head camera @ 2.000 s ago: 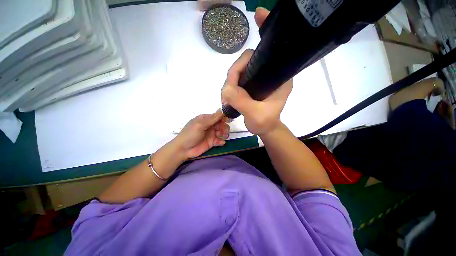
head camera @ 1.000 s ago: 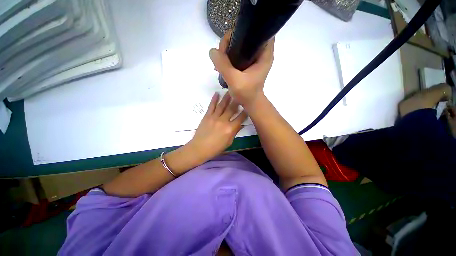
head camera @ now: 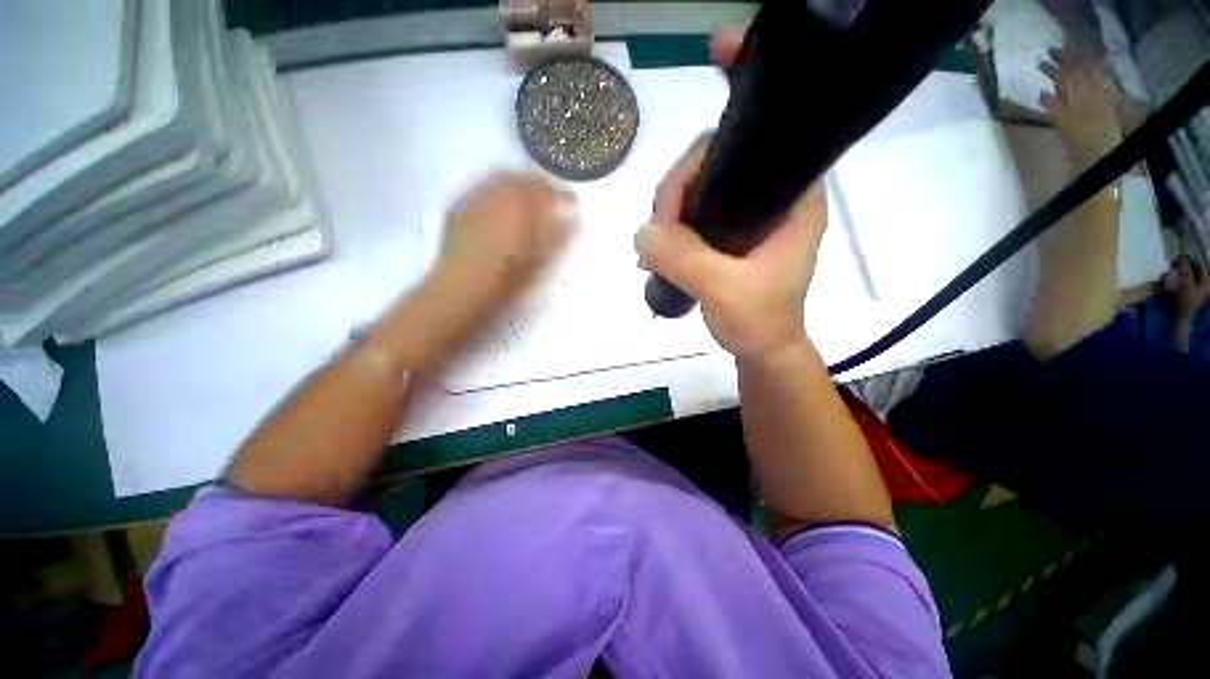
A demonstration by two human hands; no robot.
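My right hand [head camera: 750,272] is closed around the thick black electric screwdriver [head camera: 796,120]. Its nose points down over the white panel, and no bit can be made out. My left hand [head camera: 504,232] is blurred, with its fingers bunched, just below the screw dish; whether it holds a screw cannot be seen. The round dark-rimmed screw dish [head camera: 577,117] is full of small metallic screws. The flat white panel [head camera: 597,338] lies on the white sheet, and its thin near edge shows close to the bench's front edge.
A tall stack of white panels [head camera: 159,173] stands at the left. A small pinkish block [head camera: 547,24] is behind the dish. The black cord [head camera: 995,265] curves at the right. Another panel edge [head camera: 853,236] shows right of my right hand. A neighbouring person's arm [head camera: 1077,239] reaches forward at the right.
My left hand has moved up and left from the panel's near edge towards the dish. My right hand and the screwdriver have moved right and slightly down. The neighbour's arm now reaches forward.
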